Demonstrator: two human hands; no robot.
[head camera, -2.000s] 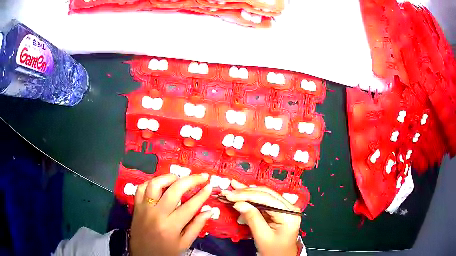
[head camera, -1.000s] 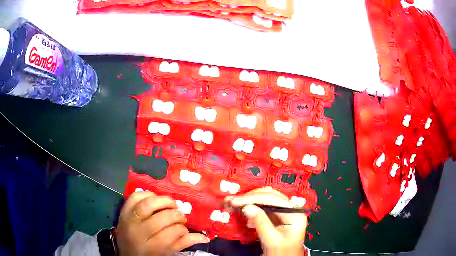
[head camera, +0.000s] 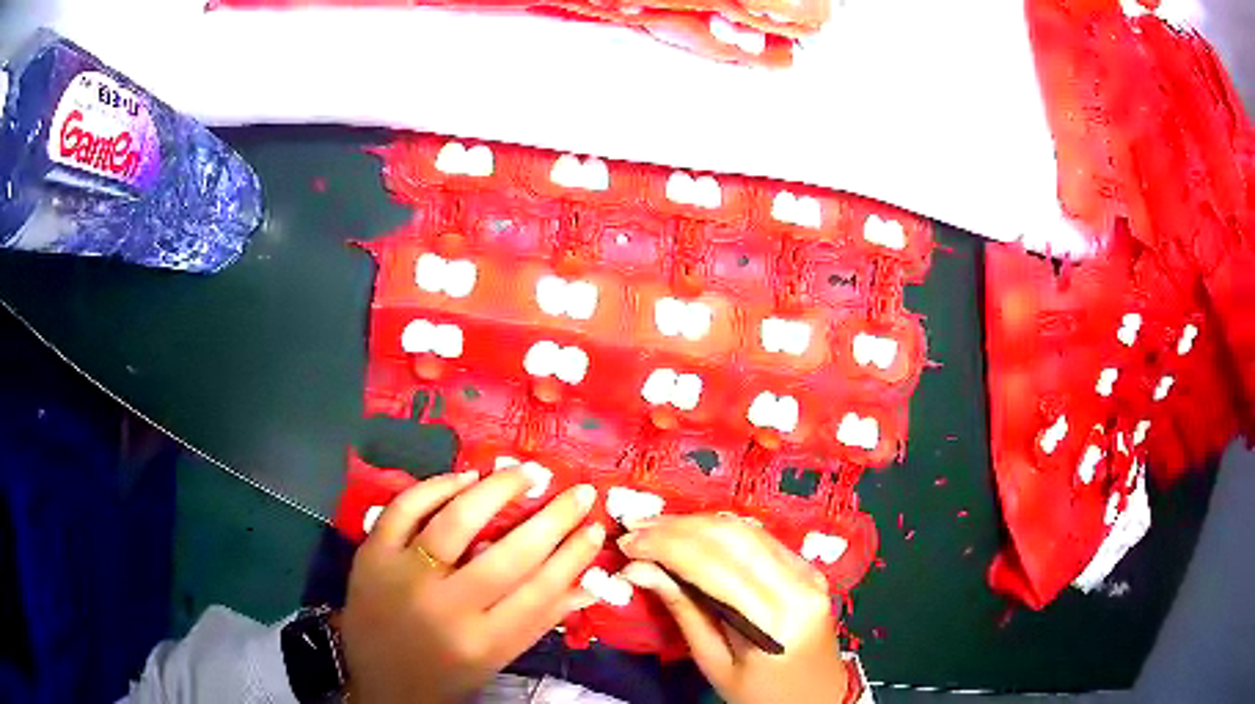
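Observation:
A red motif sheet (head camera: 619, 330) with rows of white paired shapes (head camera: 684, 318) lies flat on the dark green surface. My left hand (head camera: 461, 585) lies on its lower left part, fingers spread and pressing the sheet. My right hand (head camera: 743, 591) holds dark slim tweezers (head camera: 736, 622), pointing up and left. Their tip is at the fingertips, close to my left fingers, and is hard to see. Open holes show in the sheet above my hands.
A water bottle (head camera: 131, 165) lies at the upper left. Stacked red sheets (head camera: 730, 30) rest on the white covered surface (head camera: 551, 83) beyond. Draped red sheets (head camera: 1046, 371) hang at the right. Red scraps (head camera: 902, 550) dot the dark green surface (head camera: 275, 371).
Since one second ago, my left hand has moved up and right and its fingers have spread on the sheet. The tweezers in my right hand have tilted from nearly level to a steeper diagonal.

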